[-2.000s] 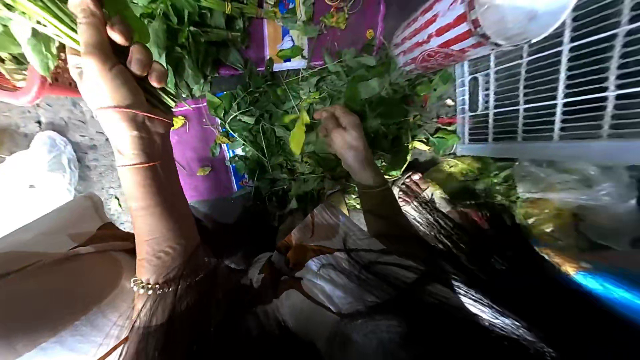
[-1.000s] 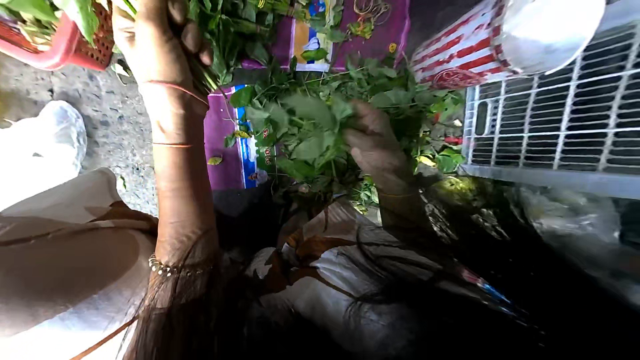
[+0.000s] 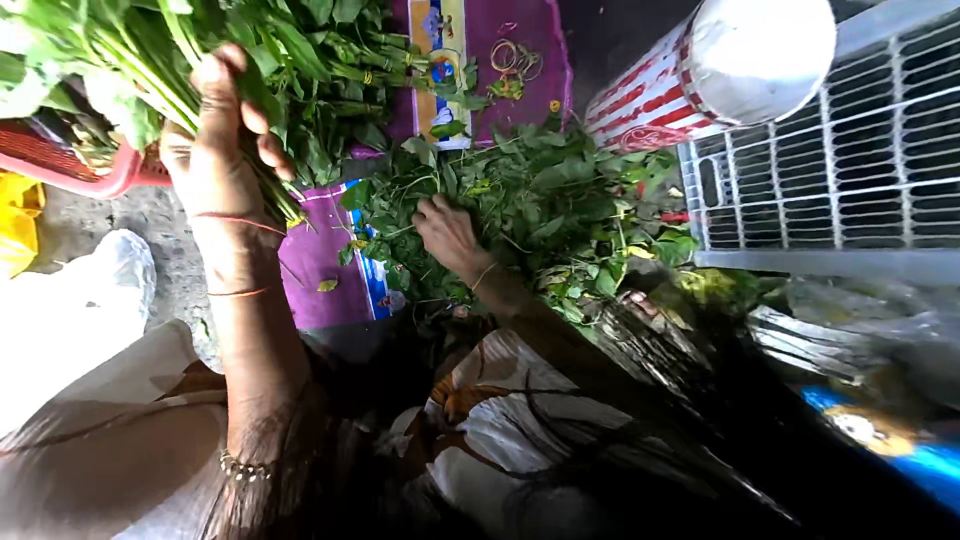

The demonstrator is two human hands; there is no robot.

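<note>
My left hand (image 3: 225,142) is closed around the stems of a bunch of leafy greens (image 3: 142,75) at the upper left, its stem ends showing below my fingers. Thin rubber bands circle that wrist. My right hand (image 3: 446,229) reaches into a loose pile of leafy greens (image 3: 547,187) in the middle, fingers curled; whether it grips a stem cannot be told. The pile lies partly on a purple printed mat (image 3: 322,262). Tied bundles of greens (image 3: 337,75) lie above, between my hands. Several loose rubber bands (image 3: 516,60) rest on the mat's upper part.
A red-and-white striped bucket (image 3: 652,90) stands at the upper right beside a grey plastic crate (image 3: 832,150). A red plastic basket (image 3: 120,169) holds greens at the left, near a white plastic bag (image 3: 124,277) and a yellow bag (image 3: 19,225). Clear plastic (image 3: 847,300) lies lower right.
A second ago my right hand was at a raised leafy sprig over the pile; now it is lower in the pile, farther left. My left hand has kept hold of its bunch throughout.
</note>
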